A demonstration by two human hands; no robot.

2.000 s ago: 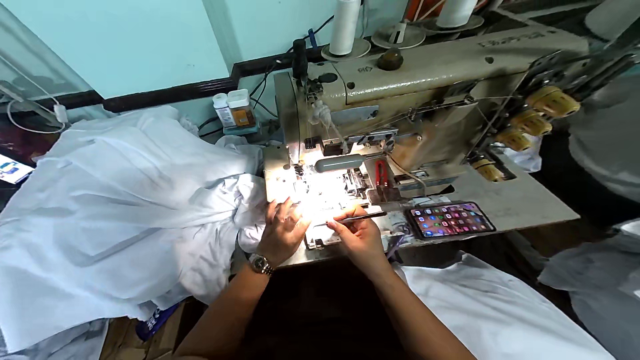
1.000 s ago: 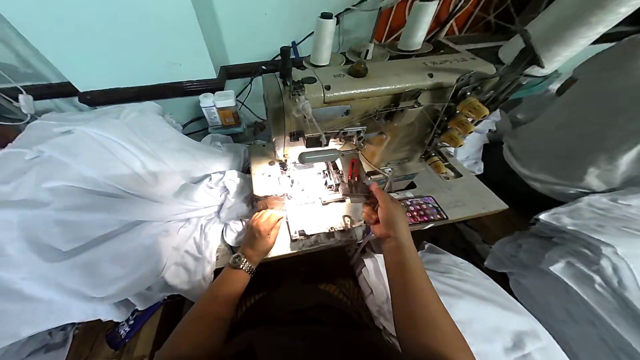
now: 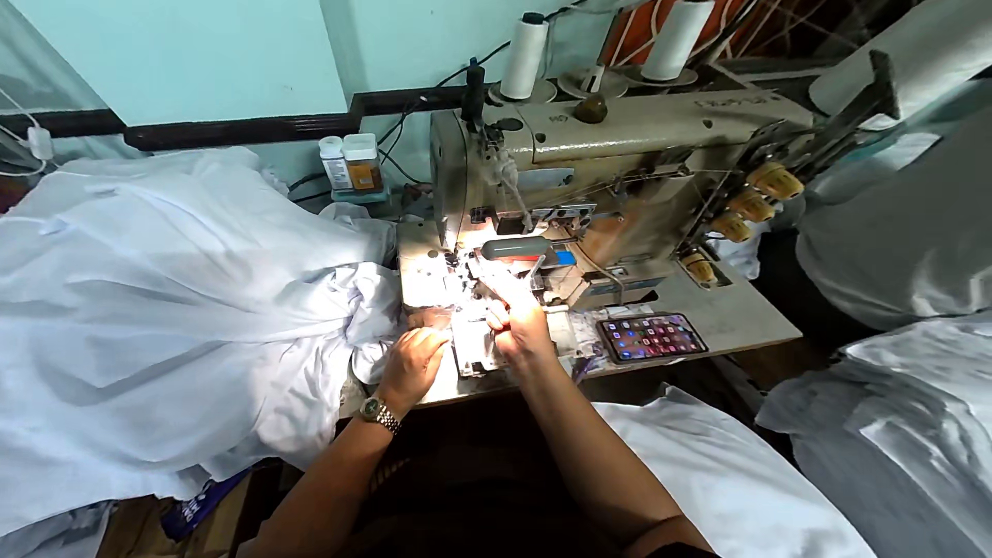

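Observation:
An industrial sewing machine [image 3: 635,147] stands before me, its lamp brightly lighting the needle area. My left hand [image 3: 415,360], with a wristwatch [image 3: 380,414] below it, rests at the front left edge of the machine bed [image 3: 425,287], fingers bent; whether it holds anything cannot be made out. Near the needle area, under the grey lamp housing [image 3: 515,248], is my right hand [image 3: 523,325], its fingers curled and partly lost in glare. What it holds or touches there is unclear. A smartphone [image 3: 652,338] with a lit screen lies right of it.
White fabric [image 3: 194,325] is heaped at the left; more white cloth [image 3: 713,473] lies at lower right. Two small containers [image 3: 353,167] stand behind the bed on the left. White thread cones [image 3: 525,58] rise behind the machine. Yellow tension knobs [image 3: 750,205] project at right.
My right hand has moved from the front right of the bed in toward the needle area. The thin tool it held two seconds ago cannot be made out now. My left hand stays near the left front.

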